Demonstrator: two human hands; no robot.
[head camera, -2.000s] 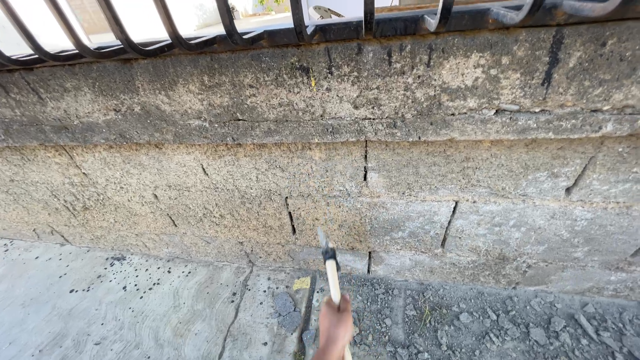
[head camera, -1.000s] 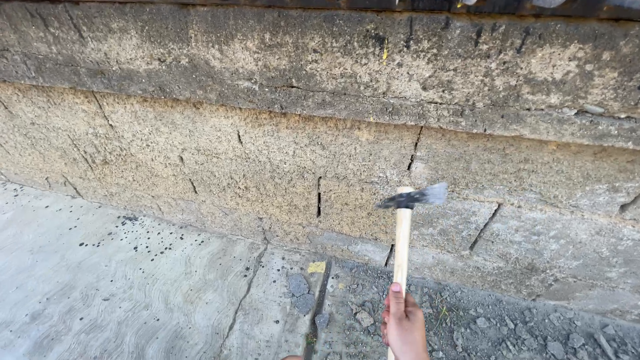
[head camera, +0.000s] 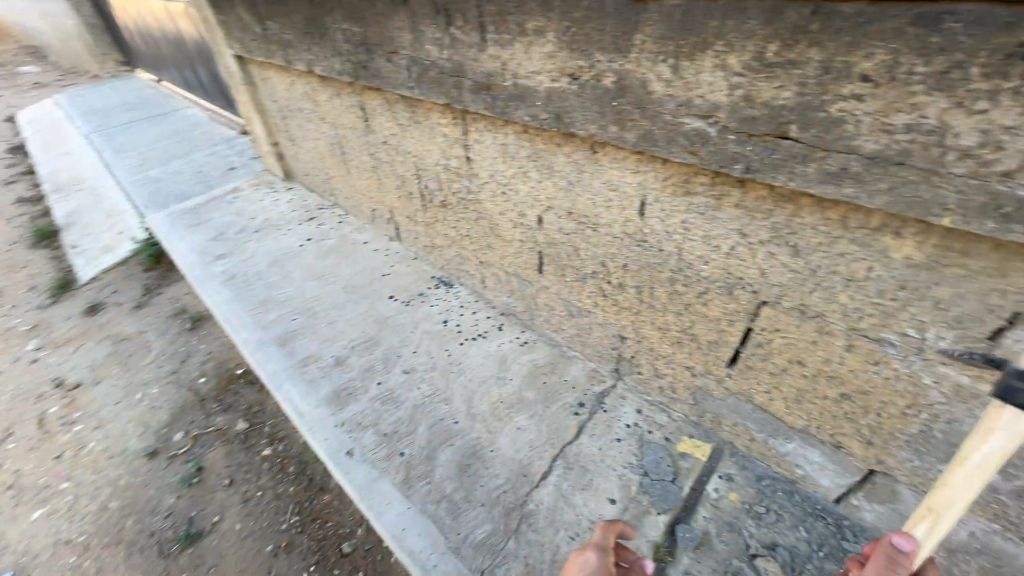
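Observation:
At the lower right edge my right hand (head camera: 888, 556) grips the pale wooden handle of a hammer (head camera: 968, 480). Its dark metal head, pointed on the side that shows, is partly cut off by the frame and lies in front of the masonry wall (head camera: 640, 264). My left hand (head camera: 608, 550) is low in the view, fingers curled and apart, holding nothing that shows. It hovers over the walkway near a dark groove (head camera: 694, 488) and a broken grey patch (head camera: 659, 472). Dark vertical gaps mark the wall.
A concrete walkway (head camera: 384, 376) runs along the wall to the upper left, crossed by a crack (head camera: 572, 440). Grey rubble (head camera: 768, 512) lies at the wall's foot. Bare soil (head camera: 160, 416) borders the walkway. A dark gate (head camera: 172, 48) stands at the far left.
The view has swung left along the walkway. My left hand has come into view at the bottom. The hammer stays in my right hand, now at the right edge.

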